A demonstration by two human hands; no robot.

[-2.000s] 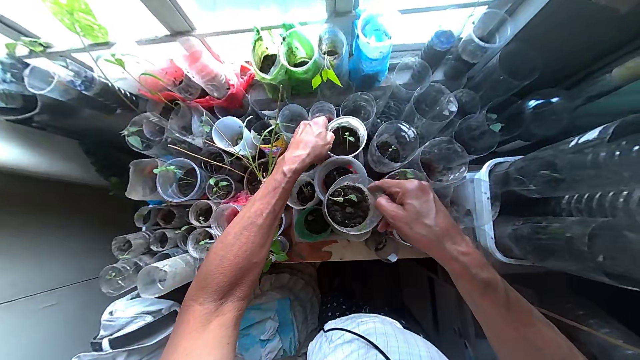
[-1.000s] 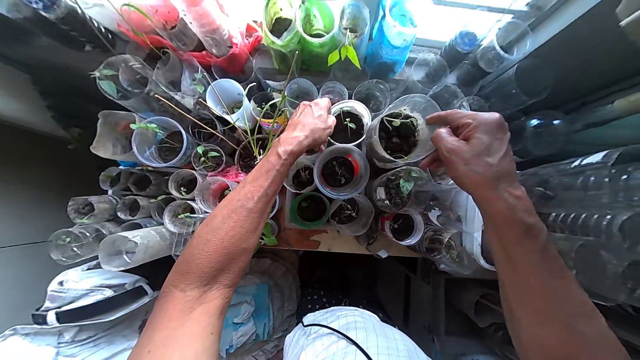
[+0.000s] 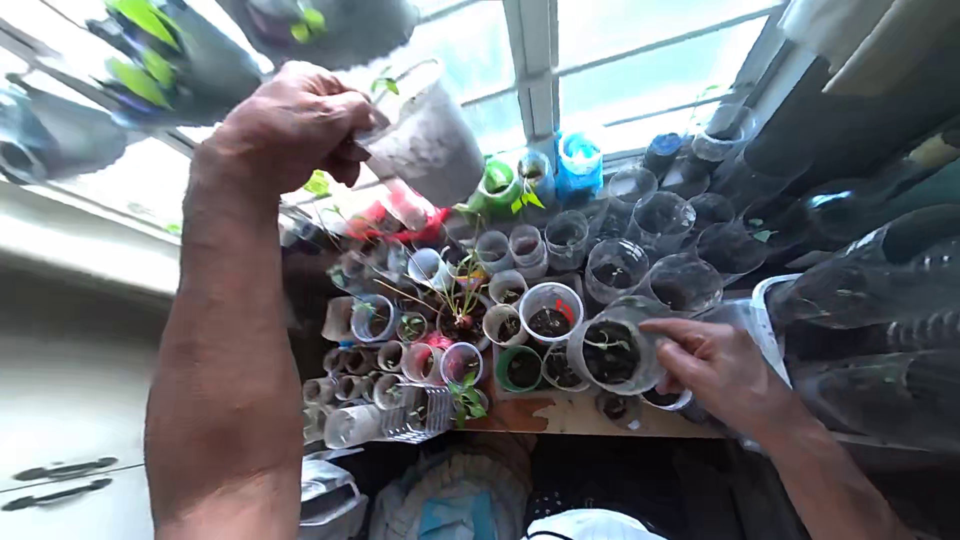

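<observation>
My left hand [image 3: 300, 124] is raised at the upper left, its fingers gripping the rim of a translucent plastic cup [image 3: 427, 139] with a small green seedling at its mouth. The cup is tilted in front of the window. At the right, my right hand [image 3: 705, 367] holds a clear plastic cup [image 3: 616, 352] by its rim, with thumb and forefinger; dark soil and a thin seedling show inside. Below and around that cup stand other seedling cups, among them a white cup with red marks [image 3: 551, 311] and a green-rimmed cup [image 3: 518, 368].
Many cut plastic bottles and cups crowd the wooden shelf [image 3: 585, 420]. Potted plants [image 3: 180, 67] hang or stand high at the upper left by the window [image 3: 487, 67]. A white plastic bin [image 3: 769, 322] and large clear bottles [image 3: 862, 285] lie at the right. A blue bag planter [image 3: 580, 161] stands at the back.
My left hand has moved from among the middle cups up to the upper left and now holds a cup. My right hand still holds its cup, now lower over the front cups.
</observation>
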